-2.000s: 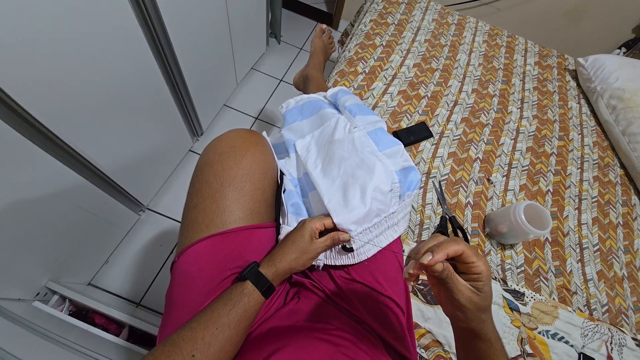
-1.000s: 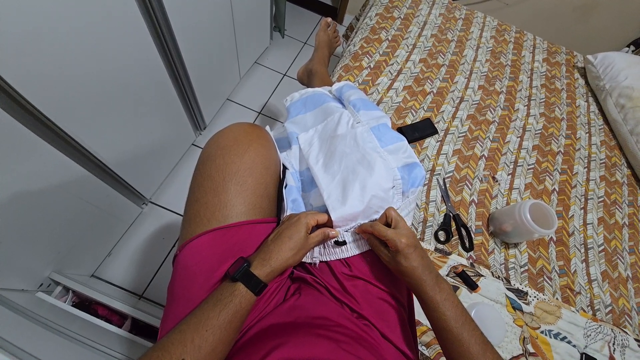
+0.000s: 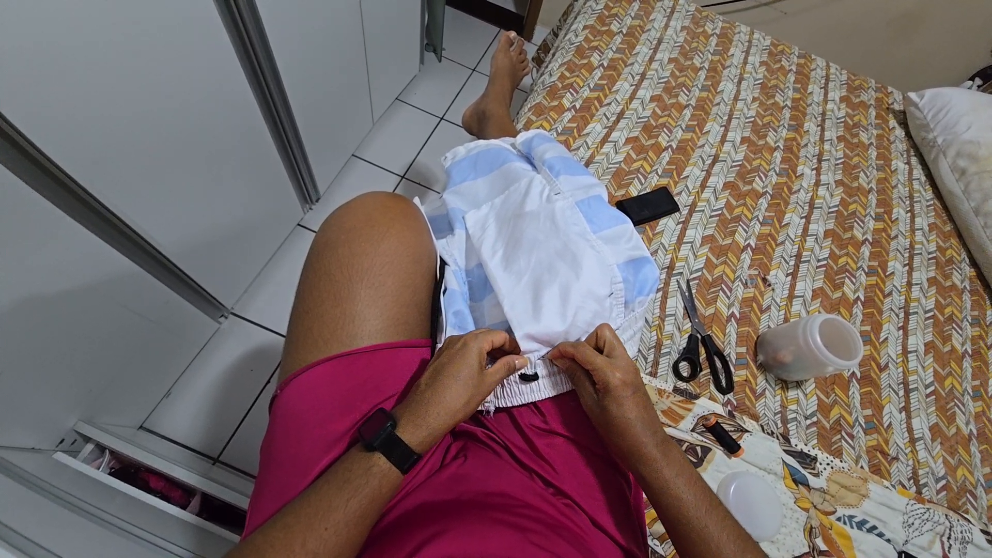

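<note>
A blue and white garment (image 3: pixel 542 263) with a gathered elastic waistband lies over my lap, its white pocket lining uppermost. My left hand (image 3: pixel 473 372), with a black watch on the wrist, pinches the waistband just left of a small black piece (image 3: pixel 528 377) on it. On the other side of that piece, the thumb and fingertips of my right hand (image 3: pixel 601 380) close on the band's upper edge. Any needle or thread between the fingers is too small to make out. Black-handled scissors (image 3: pixel 704 341) lie partly spread on the bed, right of the garment.
On the patterned bedspread (image 3: pixel 775 178) are a translucent plastic jar (image 3: pixel 810 347) on its side and a black phone or wallet (image 3: pixel 649 206). A black thread spool (image 3: pixel 723 435) and a round white lid (image 3: pixel 749 505) rest nearer me. An open drawer (image 3: pixel 147 484) is at lower left.
My right hand, raised apart over the bed two seconds ago, has moved left onto the waistband. My left hand has stayed at the band.
</note>
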